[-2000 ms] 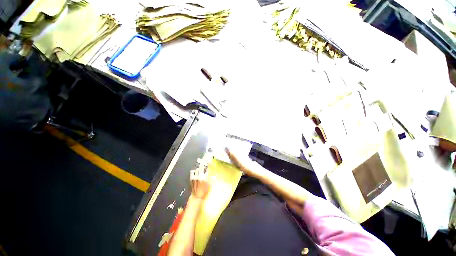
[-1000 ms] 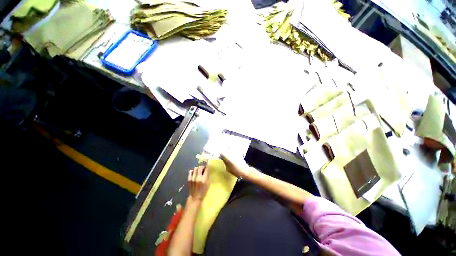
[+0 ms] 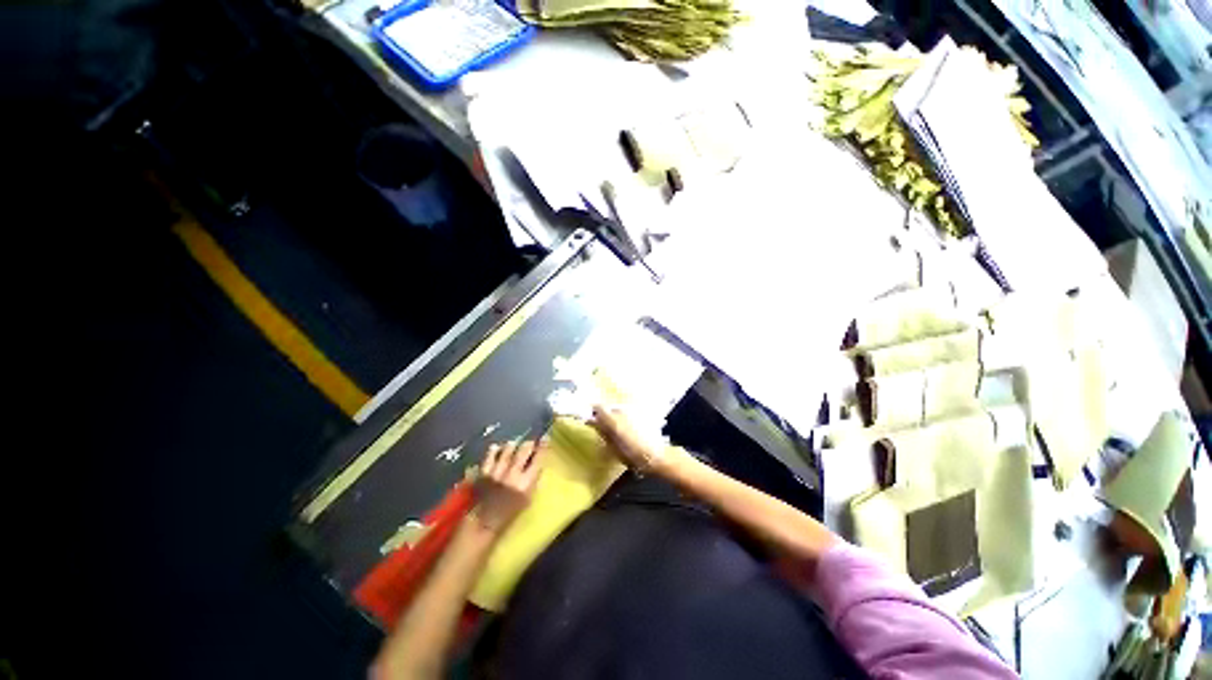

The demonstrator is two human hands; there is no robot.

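Observation:
A yellow panel [image 3: 538, 518] lies on the dark grey work board [image 3: 445, 432] at my lap, partly hidden by my hands and body. My left hand [image 3: 508, 481] rests on the panel's left edge with its fingers bent. My right hand [image 3: 625, 438] is at the panel's far right corner, thumb and fingers close together on it. Whether it pinches the panel is hard to tell. White scraps [image 3: 572, 385] lie at the panel's far end. A red-orange cloth [image 3: 412, 565] lies on the near left part of the board, partly under my left forearm.
A long white-covered table [image 3: 758, 279] stands beyond the board. Pouches with dark ends [image 3: 930, 399] overlap at right, the nearest with a brown patch [image 3: 941, 541]. A blue-rimmed tray [image 3: 452, 37], yellow strips [image 3: 871, 113] and white sheets [image 3: 964, 133] lie farther off. A metal bar [image 3: 459, 339] edges the board.
The view has turned, so the table and board appear rotated. My left hand has moved slightly down and left along the panel. More of the red-orange cloth shows. My right hand stays at the far corner.

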